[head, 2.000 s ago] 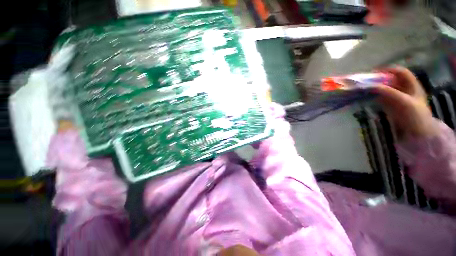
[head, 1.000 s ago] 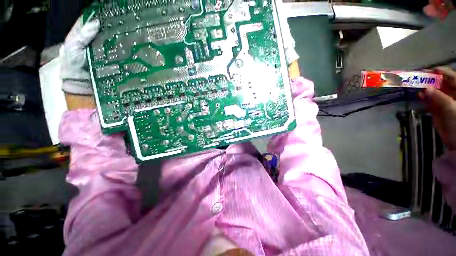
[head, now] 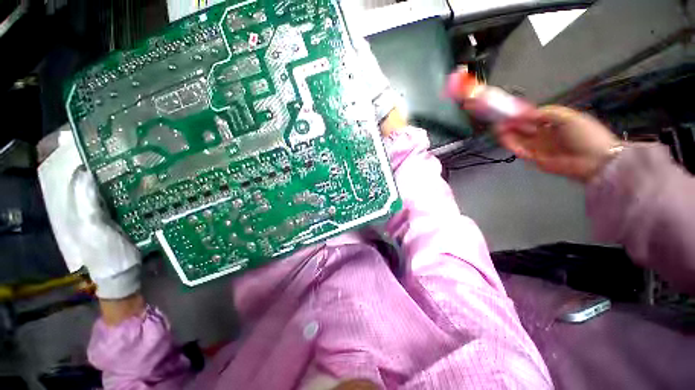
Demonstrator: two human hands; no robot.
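A green printed circuit board (head: 228, 137) is held up in front of my chest, solder side facing me, tilted with its left end lower. It has silvery areas, white outlines and a stepped lower left corner. My left hand (head: 103, 228), in a white knit glove, holds the board's left edge; its fingers are partly behind the board. My right hand (head: 373, 84), also in a white glove, holds the right edge; glare and the board hide most of it.
At the right, another person's bare hand (head: 560, 141) holds a blurred red-orange and white packet (head: 495, 103) near the board. A green mat (head: 419, 76) and a pale metal rail (head: 408, 17) lie behind. A phone-like object (head: 585, 310) lies at lower right.
The board has moved left and tilted more, and my left hand has shifted down its left edge. The other person's hand has moved left with the packet, closer to the board.
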